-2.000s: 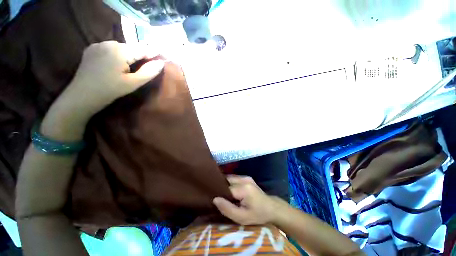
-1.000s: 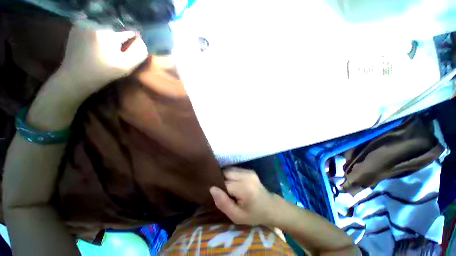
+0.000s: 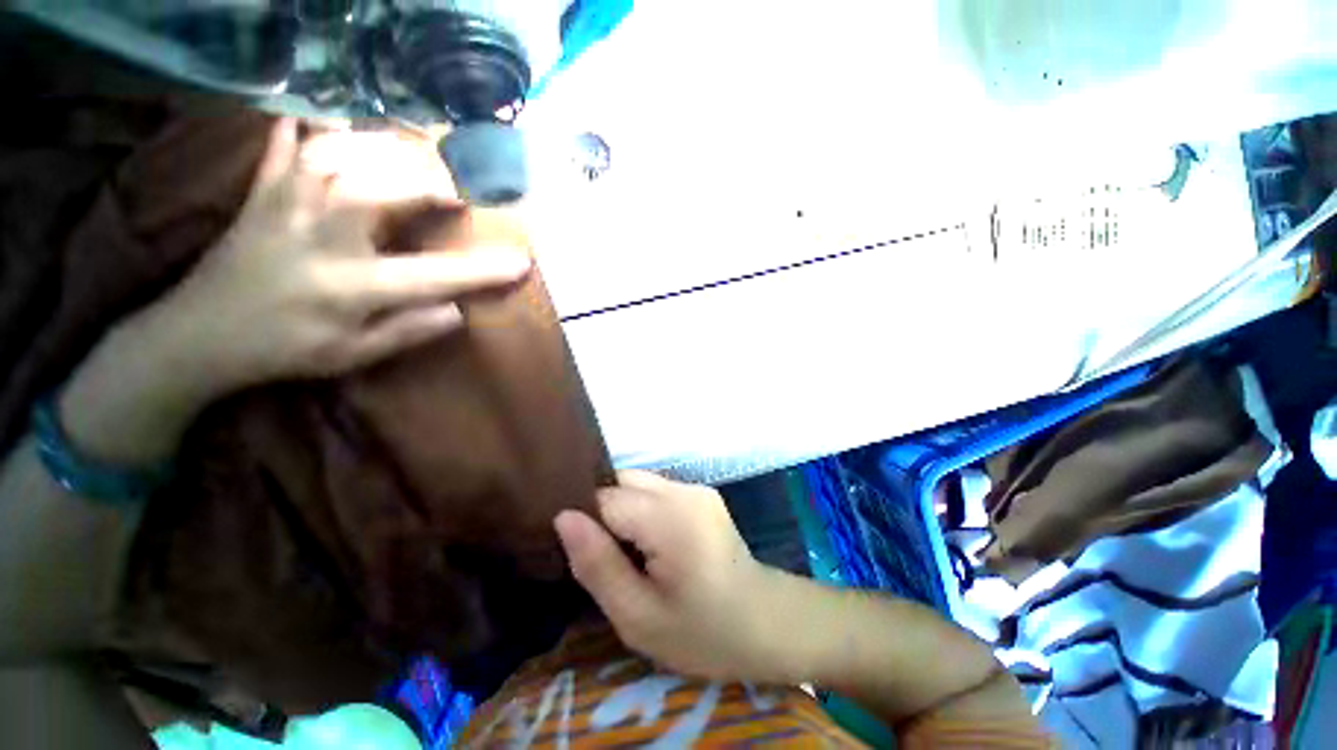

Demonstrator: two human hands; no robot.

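The brown fabric panel [image 3: 440, 418] lies over the left end of the white machine table and hangs over its front edge. My left hand [image 3: 359, 257] rests on the cloth with its fingers spread, just below the sewing machine's dark parts and a grey knob [image 3: 488, 161]. My right hand [image 3: 667, 572] pinches the panel's right edge near the table's front edge. The needle is not clearly visible.
The white machine table [image 3: 792, 352] has a ruler tape along its front edge. At the right, a blue crate [image 3: 880, 528] holds brown cloth [image 3: 1122, 447] and striped cloth [image 3: 1158, 601]. A pale green rounded surface [image 3: 315, 730] shows at lower left.
My left hand has opened from a closed hold and its fingers now lie spread on the cloth. My right hand has moved a little left and up with the panel's edge, which has shifted left.
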